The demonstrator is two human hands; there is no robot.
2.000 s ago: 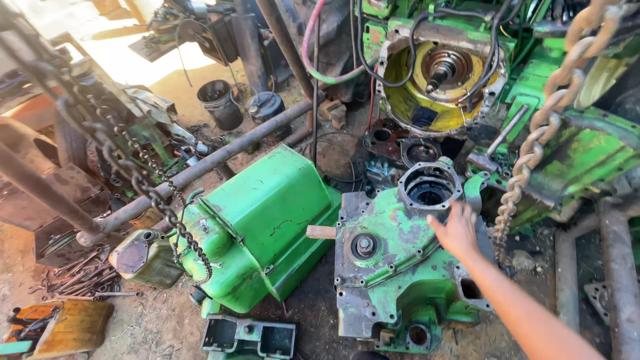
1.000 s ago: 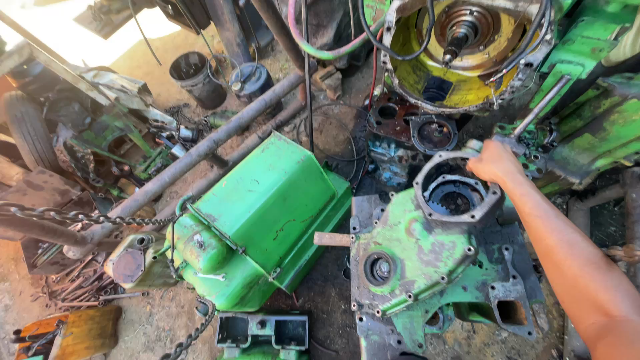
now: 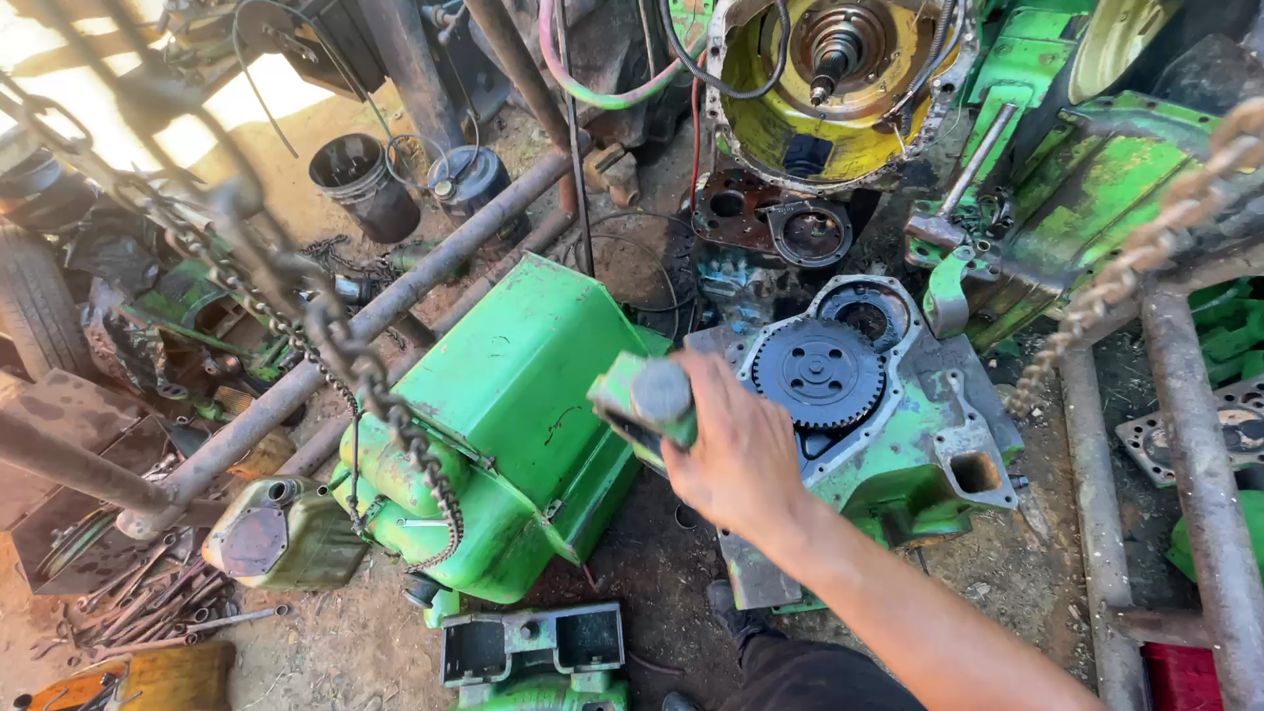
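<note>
My right hand (image 3: 736, 444) grips a green metal part (image 3: 617, 385) with a round grey end, slightly blurred and partly covered by the fingers. It is held above the gap between a green sheet-metal hood or tank (image 3: 504, 346) and a green cast-metal housing (image 3: 913, 410). Just right of the hand, a dark toothed gear (image 3: 818, 370) lies exposed in the housing, below a round bore (image 3: 861, 318) at its upper end. My left hand is out of view.
Hanging chains (image 3: 346, 365) cross the left side, with another chain (image 3: 1106, 316) at right. A yellow bell housing (image 3: 839, 89) with a shaft stands at the back. Steel pipes (image 3: 395, 296), a black bucket (image 3: 365, 188) and wrenches (image 3: 163, 602) are around.
My right hand has moved left from the housing's upper right, where it touched the round-holed cover. That cover is off the housing and the gear shows; a green part is in my hand.
</note>
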